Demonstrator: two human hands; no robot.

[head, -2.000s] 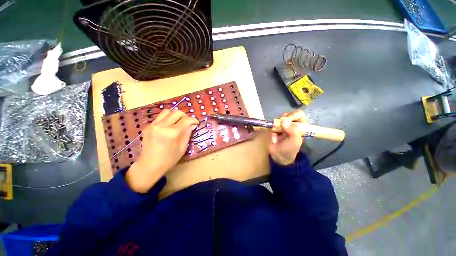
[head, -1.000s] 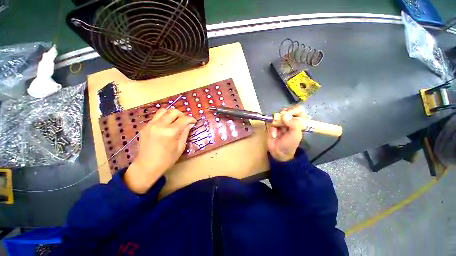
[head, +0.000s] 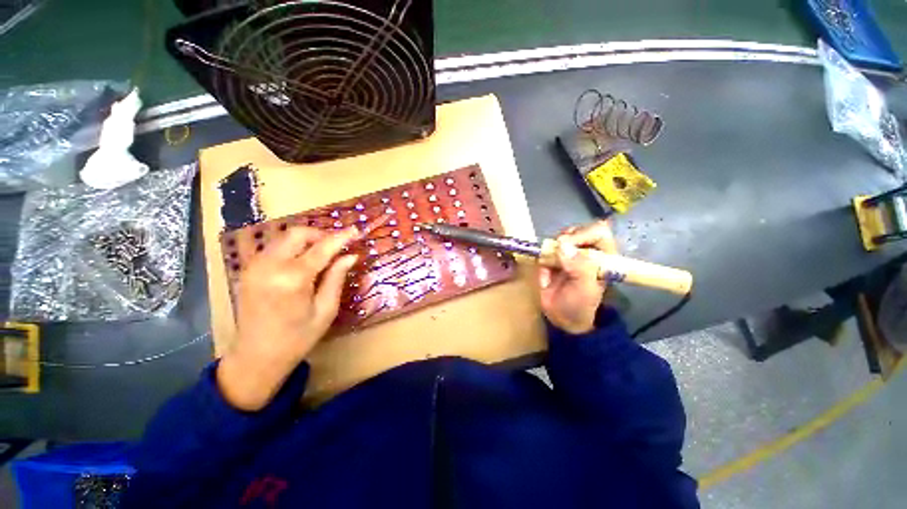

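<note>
A reddish-brown fixture board (head: 467, 209) with rows of holes and shiny round components lies tilted on the pale tan work board (head: 477, 129). Dark lead wires (head: 398, 273) fan across its lower middle. My right hand (head: 577, 278) holds the soldering iron (head: 636, 271) by its wooden handle, its dark tip over the board's upper middle. My left hand (head: 288, 298) lies over the board's left part, fingers bent, thumb and fingertips apart. Thin solder wire (head: 149, 362) runs in from the left towards it; whether the fingers hold the wire or a lead is hidden.
A black fume fan (head: 328, 89) stands behind the board. A pile of cut leads (head: 240, 197) lies at the upper left. A bag of metal parts (head: 119, 254) and a white bottle (head: 114, 144) are left. A coil stand with yellow sponge (head: 622, 182) is right.
My left hand has moved left and its fingers have spread, uncovering more fanned leads. The solder wire no longer shows above its fingertips. The iron stays nearly in place over the board.
</note>
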